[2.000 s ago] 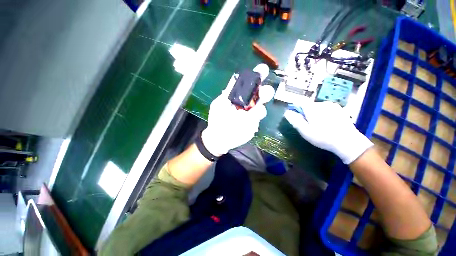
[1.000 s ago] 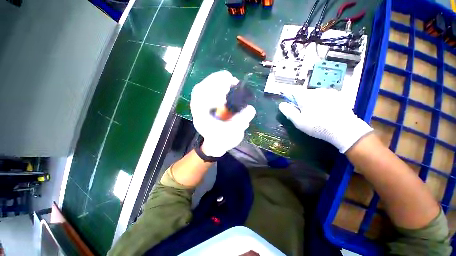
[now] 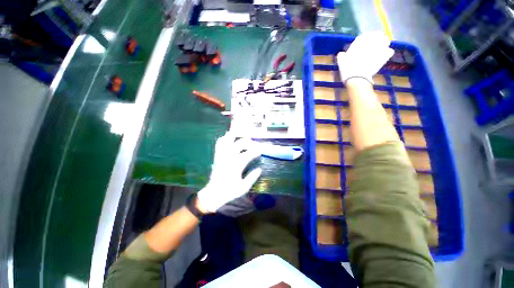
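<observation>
My left hand (image 3: 230,171), in a white glove, is over the front of the green mat with fingers apart and nothing seen in it. My right hand (image 3: 365,55), also gloved, reaches to the far end of the blue divided tray (image 3: 310,169). Its fingers are over a cell, and what is under them is hidden. Black-and-orange coil parts (image 3: 399,59) sit in the tray beside it. The pale-blue hand tool (image 3: 283,152) lies on the mat near my left hand's fingers. The white fixture plate (image 3: 290,132) with its teal block (image 3: 277,125) stands behind the tool.
Several black-and-orange parts (image 3: 197,54) stand at the mat's far left. An orange screwdriver (image 3: 208,100) lies left of the fixture, red-handled pliers (image 3: 283,64) behind it. A pale rail (image 3: 128,147) separates the conveyor (image 3: 67,163), which carries two orange-and-black parts (image 3: 115,85). Cables run behind the fixture.
The view has turned right. My right hand has moved from the fixture to the tray's far end, and the blue tool lies on the mat. The part has left my left hand, which has opened.
</observation>
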